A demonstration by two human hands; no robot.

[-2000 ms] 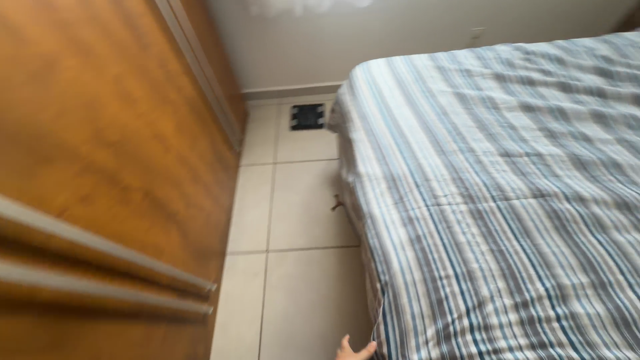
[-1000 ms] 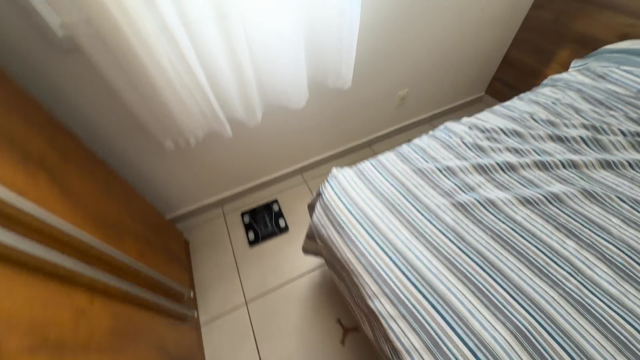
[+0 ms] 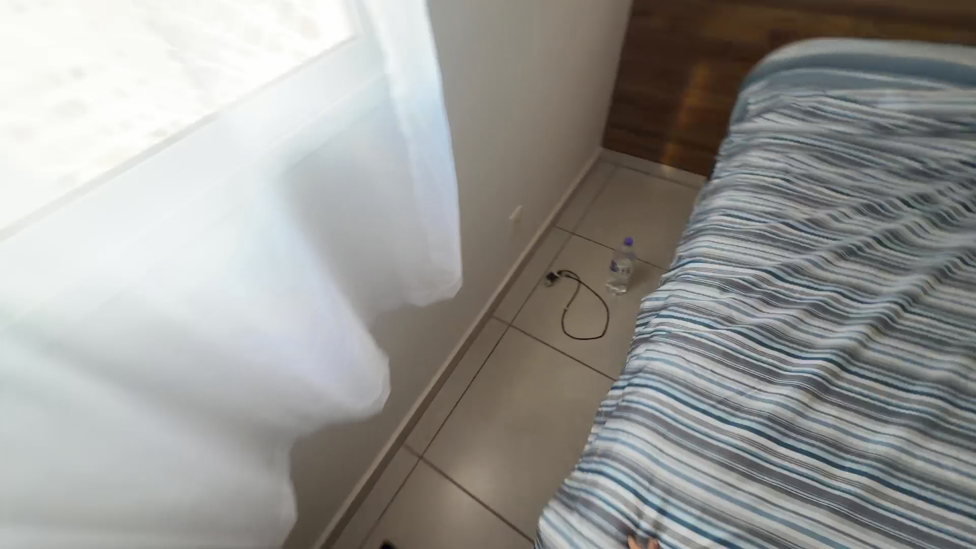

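Only the fingertips of one hand, seemingly my right hand [image 3: 643, 543], show at the bottom edge. They are at the striped bedspread [image 3: 770, 366], close to the near corner of the bed. The rest of this hand is cut off by the frame, so whether it grips the fabric cannot be told. My left hand is out of view. The bedspread has blue, grey and white stripes and lies wrinkled over the bed, with a blue, rounded part [image 3: 862, 57] at the headboard end.
A clear plastic bottle with a purple cap [image 3: 621, 267] stands on the tiled floor [image 3: 511, 404] beside a looped black cable [image 3: 608, 313]. White curtains [image 3: 328, 320] hang by a bright window [image 3: 152, 84] on the left. A wooden headboard [image 3: 663, 91] is at the back.
The view has swung right, toward the window wall and headboard. The wooden wardrobe has left view; the bottle and cable have come into view. Fingertips show again at the bottom after none one second ago.
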